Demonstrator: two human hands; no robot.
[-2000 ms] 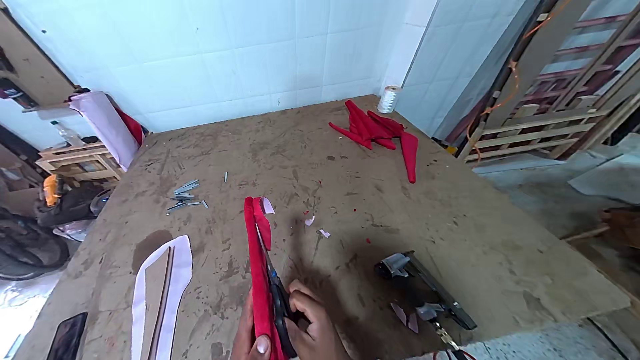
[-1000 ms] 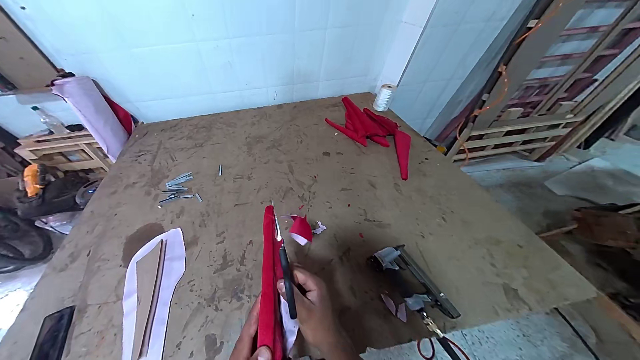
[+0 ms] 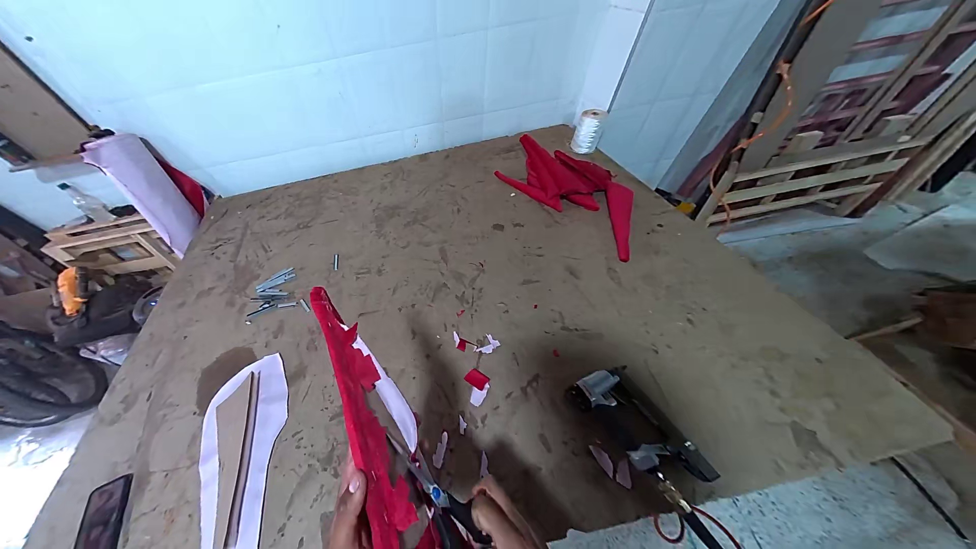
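Note:
At the bottom middle, my left hand (image 3: 349, 505) grips a long narrow piece covered in red fabric (image 3: 357, 412), which slants up and left. White-backed fabric hangs loose along its right edge. My right hand (image 3: 499, 512) holds scissors (image 3: 436, 496) with dark handles, their blades at that fabric edge. Small red and white fabric scraps (image 3: 477, 379) lie right of the piece. To the left rests a white fabric piece (image 3: 276, 396) with a narrow tapered board (image 3: 235, 442) on it.
A pneumatic stapler (image 3: 648, 419) with a hose lies at right. Staple strips (image 3: 273, 291) are scattered at left, above a phone (image 3: 104, 512). Red covered pieces (image 3: 564, 177) and a thread spool (image 3: 588, 131) sit at the table's far corner. A fabric roll (image 3: 145, 187) leans at far left.
The red-covered piece has tilted to the left, and its white-backed flap now shows on the right side. The scissors have moved down along it. More scraps show on the table.

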